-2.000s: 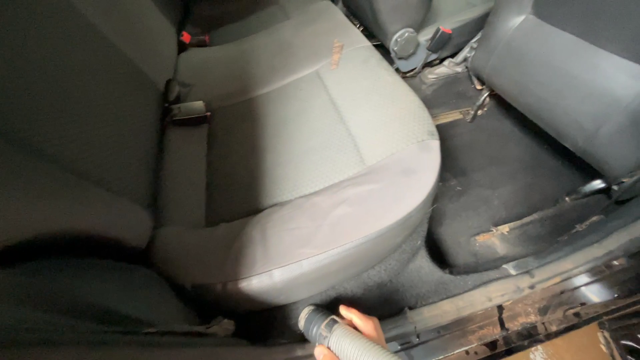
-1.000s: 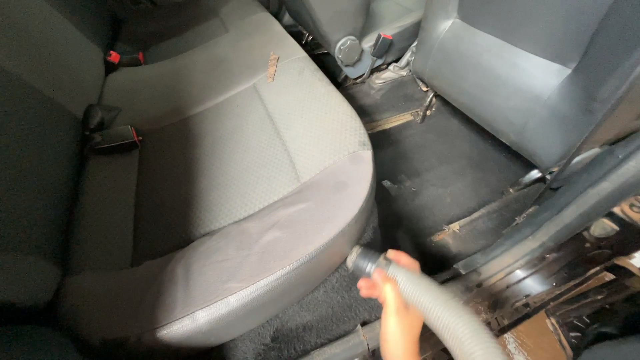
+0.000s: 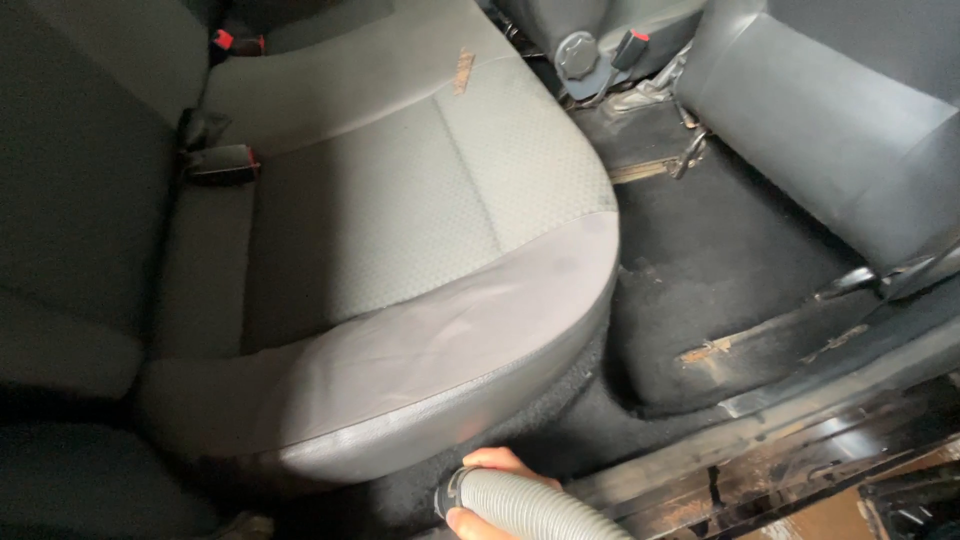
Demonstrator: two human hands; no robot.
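My right hand (image 3: 499,480) is wrapped around the dark end cuff of a grey corrugated hose (image 3: 544,504) at the bottom centre. The cuff is beside the lower side of the grey car rear seat cushion (image 3: 420,352), over dark carpet (image 3: 405,480). Part of the hand is hidden behind the hose, which runs off the bottom edge. My left hand is not in view.
Seat belt buckles (image 3: 225,163) lie at the backrest's base. A brown strip-like mark (image 3: 464,71) shows on the cushion. The dark footwell floor (image 3: 720,262), a front seat (image 3: 817,127) and the worn door sill (image 3: 675,457) are at right.
My right hand and the hose end have moved from beside the cushion's front side back toward its rear, near the sill. The hand stays closed around the hose. The view has shifted.
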